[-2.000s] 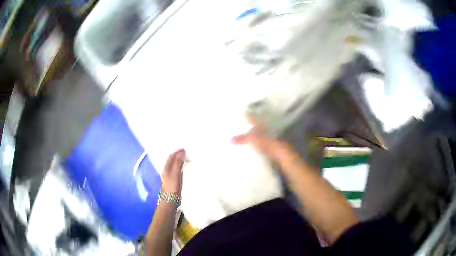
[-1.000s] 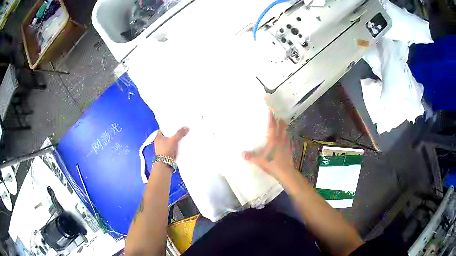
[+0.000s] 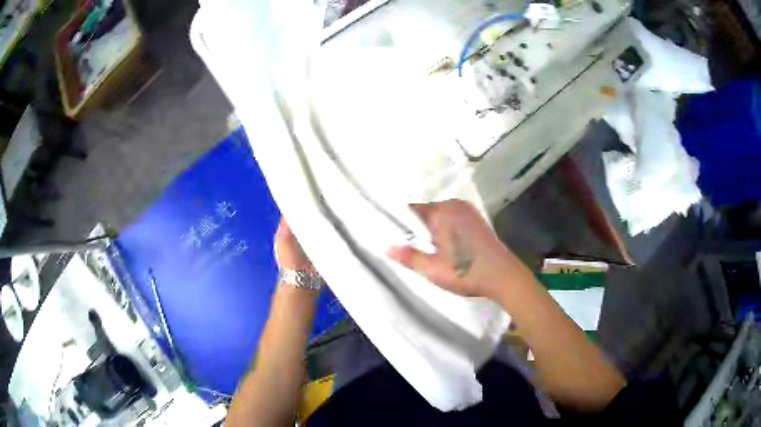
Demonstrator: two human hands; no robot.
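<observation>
A long white garment piece (image 3: 334, 200) lies in folds from the machine table down to my lap, its near end hanging over the edge. My right hand (image 3: 463, 248) holds the fabric's right side between thumb and fingers. My left hand (image 3: 294, 254), with a metal bracelet at the wrist, is at the fabric's left edge; its fingers are hidden under or behind the cloth, so its grip cannot be told. The cream-white sewing machine (image 3: 534, 125) with a blue tube stands behind the fabric.
A blue sheet (image 3: 209, 275) with handwriting lies left. A second machine (image 3: 108, 384) is at the lower left. White pieces (image 3: 659, 158) hang at the right beside a blue bin (image 3: 724, 142). A green-and-white stool (image 3: 576, 304) stands lower right. A yellow stool (image 3: 317, 396) shows below.
The white fabric has been lifted and folded into a long strip reaching up over the white tub. My left hand has gone partly behind it. The white loop on the blue sheet is out of sight.
</observation>
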